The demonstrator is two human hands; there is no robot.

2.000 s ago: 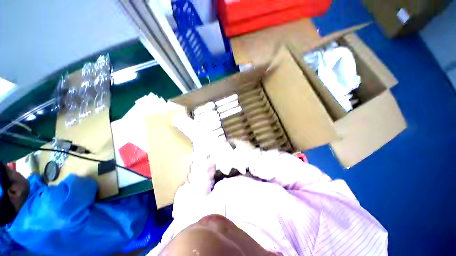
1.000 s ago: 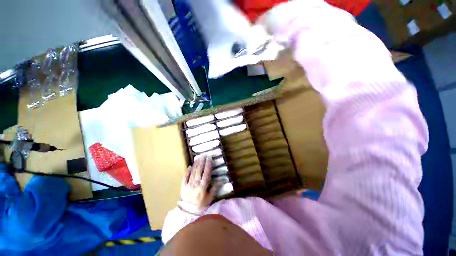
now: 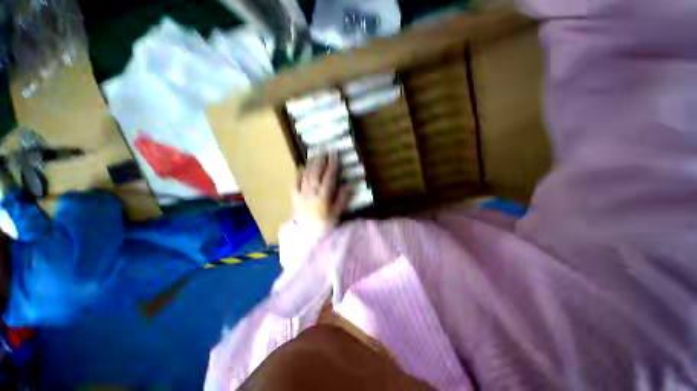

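Note:
The open brown carton (image 3: 256, 168) lies before me, its brown dividers (image 3: 390, 145) forming rows of narrow cells. White wrapped parts (image 3: 317, 114) fill the left row and the far end of the row beside it. My left hand (image 3: 319, 187) rests on the near part of the left row, fingers slightly apart and blurred. It does not visibly hold anything. My right arm, in a pink sleeve, reaches up along the right side; its hand is cut off by the top edge. A white sheet (image 3: 355, 23) with dark marks lies beyond the carton.
White sheets (image 3: 172, 84) lie on the bench at the left with a red plastic piece (image 3: 176, 164). A brown cardboard piece (image 3: 61, 114) and clear plastic packaging (image 3: 46, 38) are further left. A person in blue (image 3: 84, 252) is at the left edge.
The view has shifted, so the carton appears higher. My left hand stays on the wrapped parts. My right hand, earlier at the top with a white sheet, has left the picture.

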